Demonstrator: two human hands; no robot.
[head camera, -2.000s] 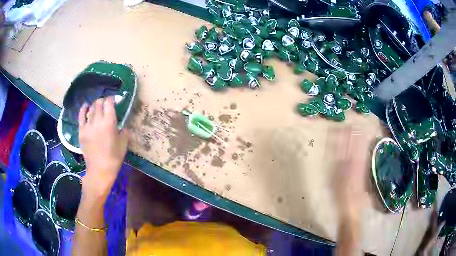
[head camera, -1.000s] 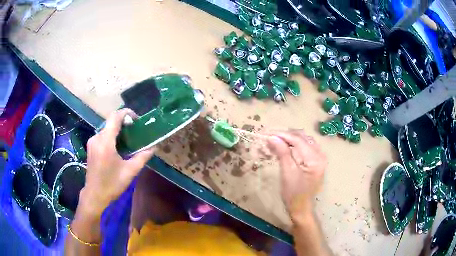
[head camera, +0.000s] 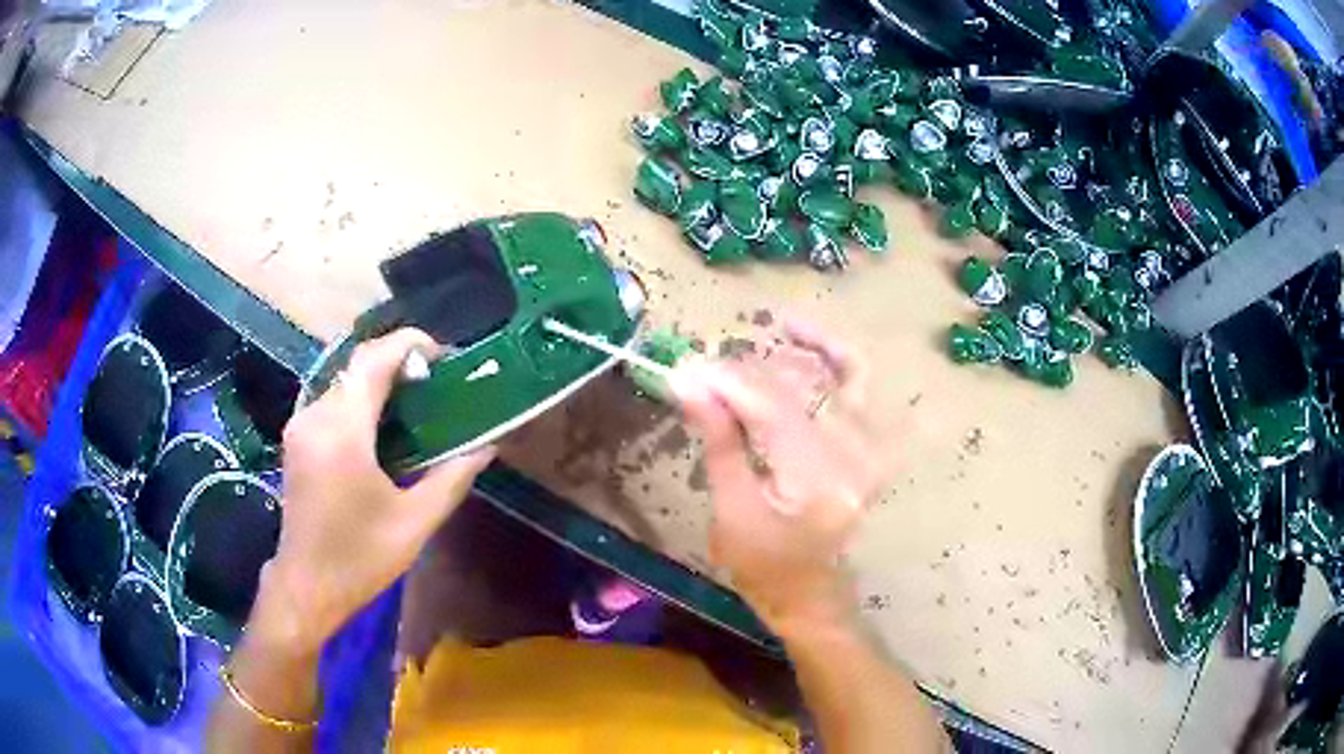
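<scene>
My left hand (head camera: 354, 479) grips a glossy dark green car body shell (head camera: 568, 287) by its near left side. The shell is tilted, with its black opening up and its lighted end to the right. My right hand (head camera: 789, 457) holds a thin white applicator stick (head camera: 607, 345) like a pen. The stick's tip touches or nearly touches the shell's green surface near its right end. The small pale green cup (head camera: 659, 363) is partly hidden behind the right hand and stick.
Small green parts (head camera: 818, 155) lie heaped at the far side. Green shells (head camera: 1188, 552) are stacked at the right beside a grey metal post (head camera: 1253, 258). A blue crate (head camera: 74, 589) of shells is at left. Brown stains mark the tan board (head camera: 295, 89).
My left hand has picked up and turned the shell. My right hand took the stick at the cup and has moved left, bringing its tip to the shell.
</scene>
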